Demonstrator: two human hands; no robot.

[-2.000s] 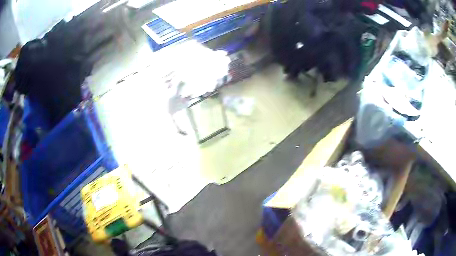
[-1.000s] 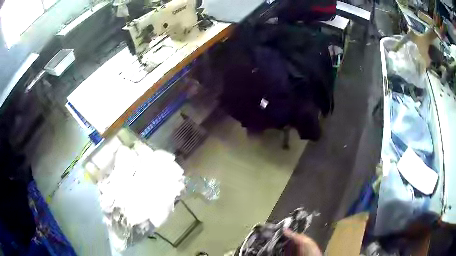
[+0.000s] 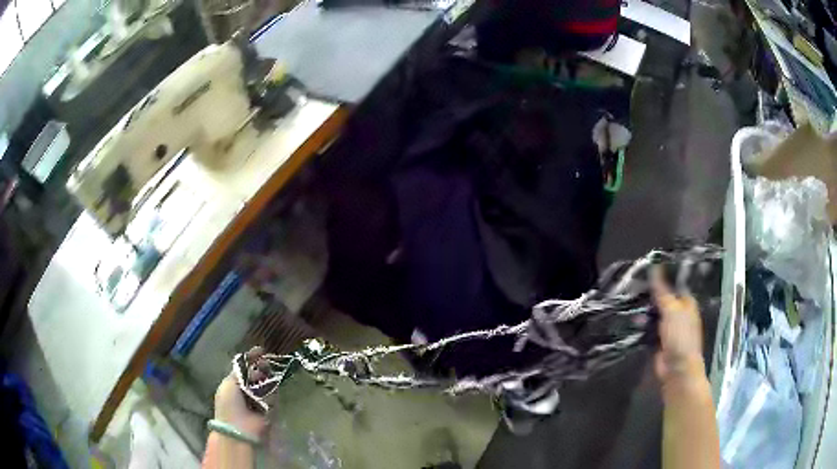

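A tangled bunch of grey, black and white fabric strips [image 3: 551, 341] is stretched between my two hands, in the air in front of the dark cloth. My left hand [image 3: 246, 396], with a pale band at the wrist, holds the thin looped end at the lower left. My right hand [image 3: 675, 328] holds the thicker end at the right; its fingers are blurred and partly hidden by the strips. Some loops hang below the bunch. A large pile of dark navy garments [image 3: 459, 201] lies behind the strips, low over the floor.
An off-white sewing machine [image 3: 165, 128] stands on a white, wood-edged table [image 3: 69, 289] at the left. A long white tub [image 3: 734, 266] with pale cloth and clear plastic is at the right. A grey panel [image 3: 353, 46] is at the top. Blue material [image 3: 27, 426] is at the lower left.
Both hands are now in view with the strips pulled out between them; earlier one hand showed at the bottom edge with the bunch. The view has moved closer to the machine and dark garments.
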